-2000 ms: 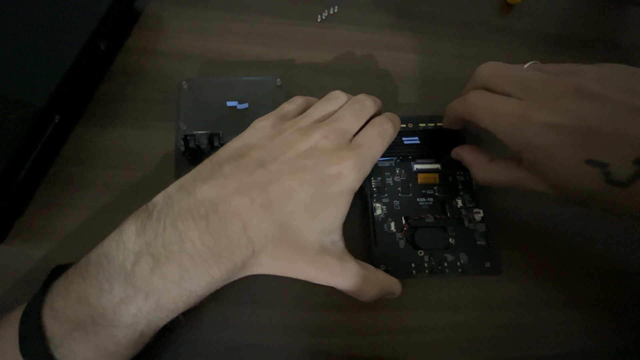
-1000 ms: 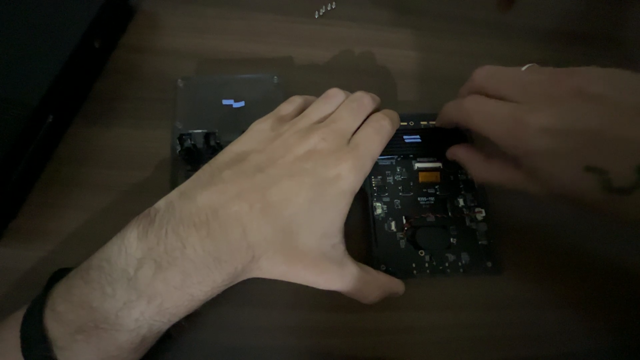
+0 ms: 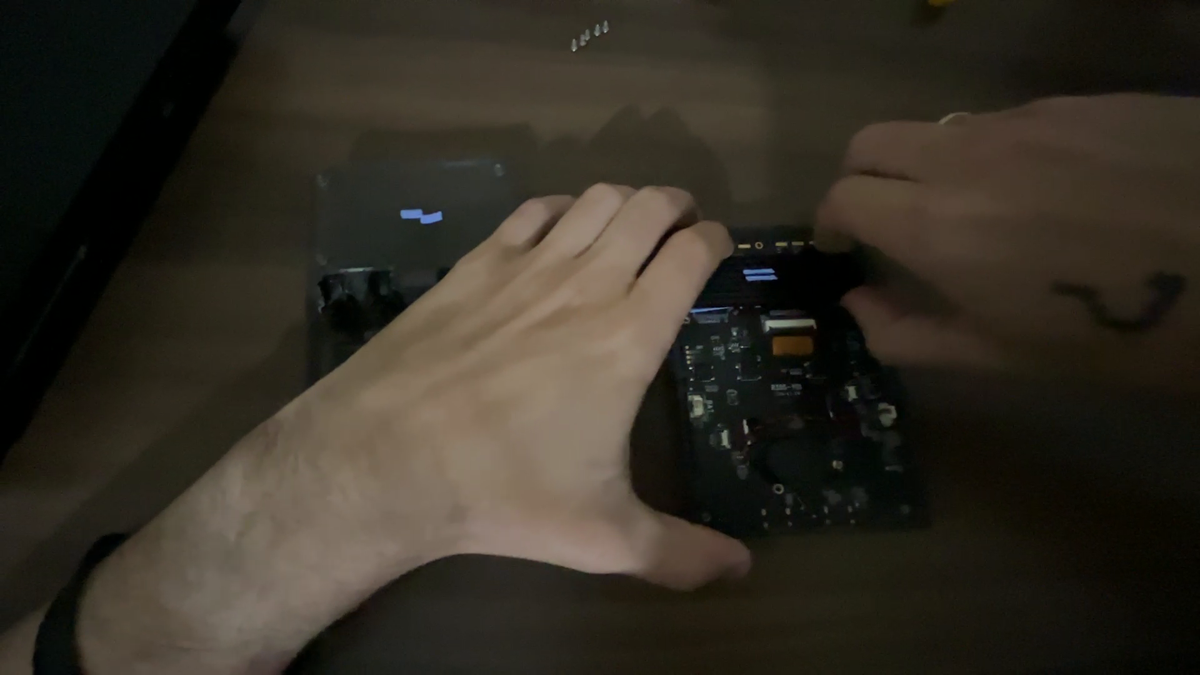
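A black printed circuit board of an electronic device lies on the dark wooden table, with an orange flex cable and a white connector near its middle. Across its upper part is a glossy black block. My left hand spans the board's left side, fingertips at the upper left edge and thumb by the lower edge. At the upper right corner, my right hand has its fingers bent close together; whether they pinch anything is hidden. A dark cover lies left of the board, partly under my left hand.
Several small screws stand in a row at the top of the table. A dark, straight-edged object fills the upper left. At the upper right edge is a small yellow thing, cut off by the frame.
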